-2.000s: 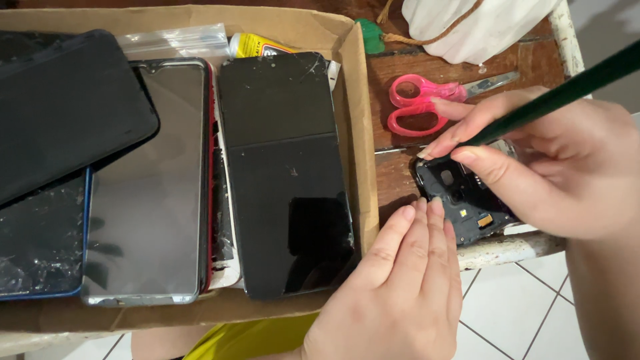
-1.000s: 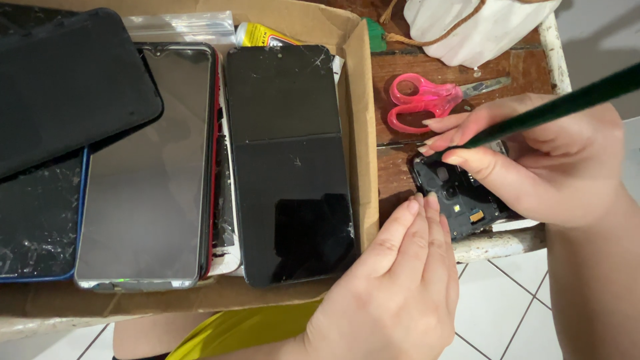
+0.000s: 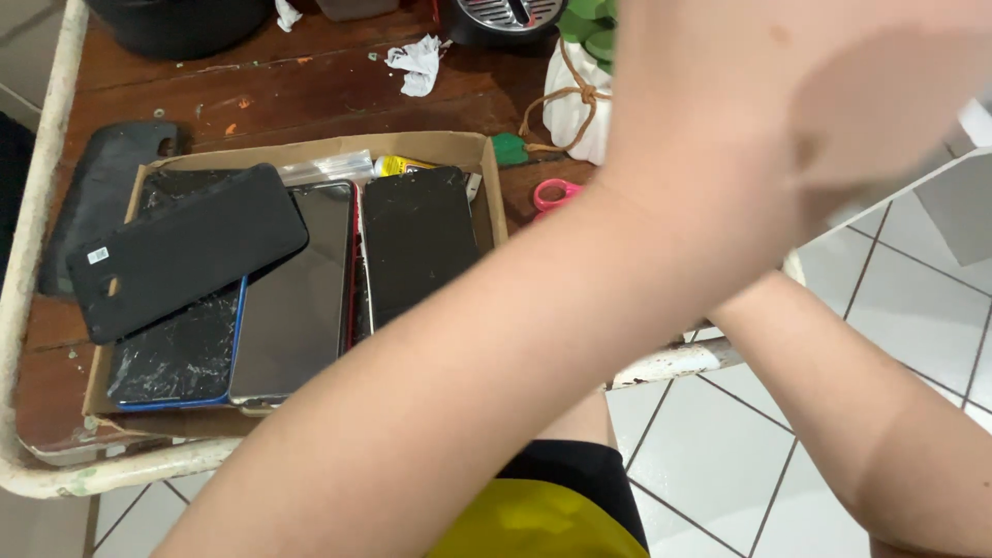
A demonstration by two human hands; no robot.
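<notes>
My left forearm crosses the view from the lower left to the upper right. At its end my left hand (image 3: 868,101) is very near the camera, blurred and cut off by the top edge; its fingers cannot be made out. The right forearm comes up from the lower right and passes behind the left one, which hides my right hand. Pink-handled scissors (image 3: 552,194) show only in part beside the left arm. The opened black phone body and the dark green tool are not visible.
A cardboard box (image 3: 496,182) holds a black phone case (image 3: 194,248), several phones, some cracked, and a yellow tube (image 3: 399,166). Around it on the wooden table lie another dark case (image 3: 101,194), crumpled white tissue (image 3: 418,66) and a white cloth-wrapped plant pot (image 3: 573,108).
My left hand has left the phone body and risen to the upper right, near the camera. The right hand, earlier holding the green tool, is now hidden. The view takes in more of the table.
</notes>
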